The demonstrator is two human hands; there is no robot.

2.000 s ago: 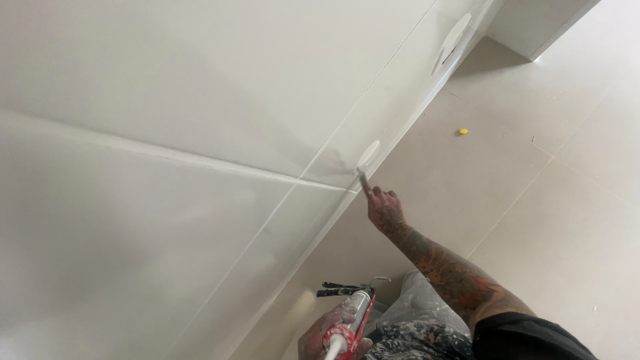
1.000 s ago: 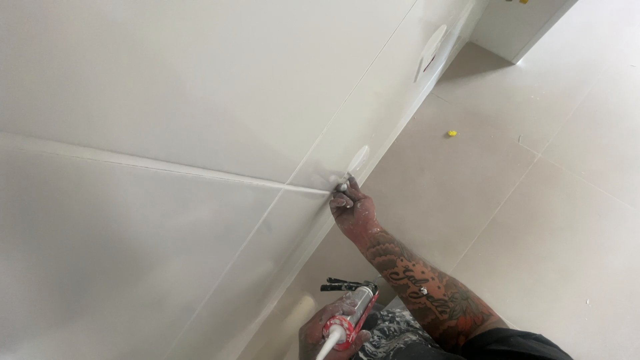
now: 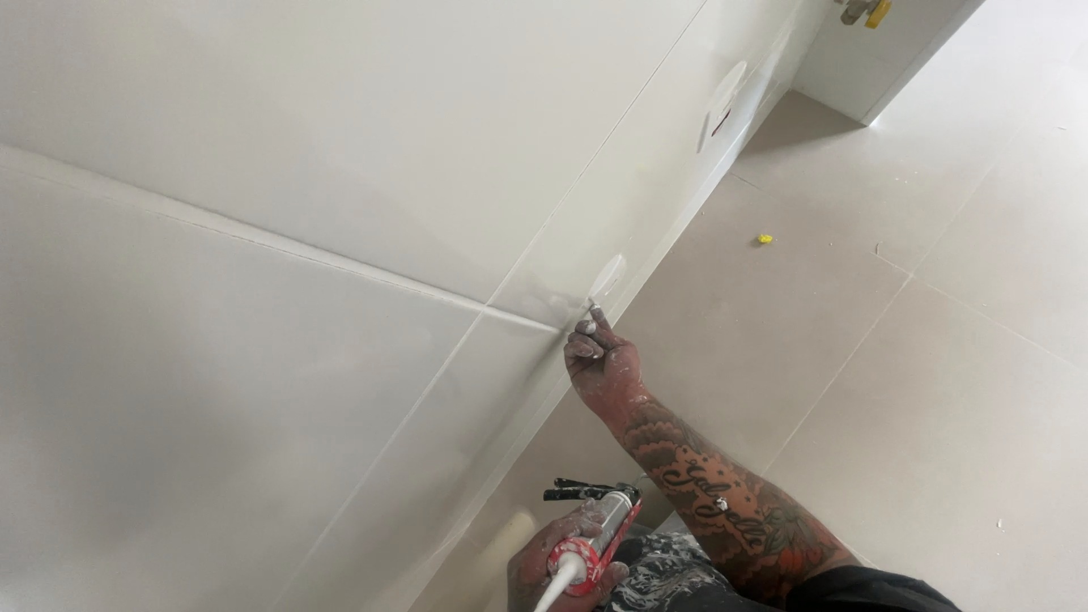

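My left hand (image 3: pixel 561 544) is wrapped around a caulking gun (image 3: pixel 614 531) with a red frame and black handle. Its cartridge has a white nozzle (image 3: pixel 559 588) pointing toward the bottom edge of the view. My right hand (image 3: pixel 602 353), smeared with white paste, is at the foot of the tiled wall (image 3: pixel 382 153), index finger extended and the other fingers curled. Whether anything small sits between those fingers is unclear. Just above the fingertip is a round white cover (image 3: pixel 607 276) on the wall. A broad white joint (image 3: pixel 280 246) runs across the wall and ends near this hand.
Beige floor tiles (image 3: pixel 816 365) lie to the right, with a small yellow piece (image 3: pixel 764 239) and white specks on them. Farther up the wall is a second round cover (image 3: pixel 722 106). A pale boxed corner (image 3: pixel 884 64) juts out at the top right, near a yellow-handled valve (image 3: pixel 878 13).
My right hand was closer to the round cover two seconds ago, then moved down to the joint's end; its index finger now points up again. My left hand still holds the caulking gun.
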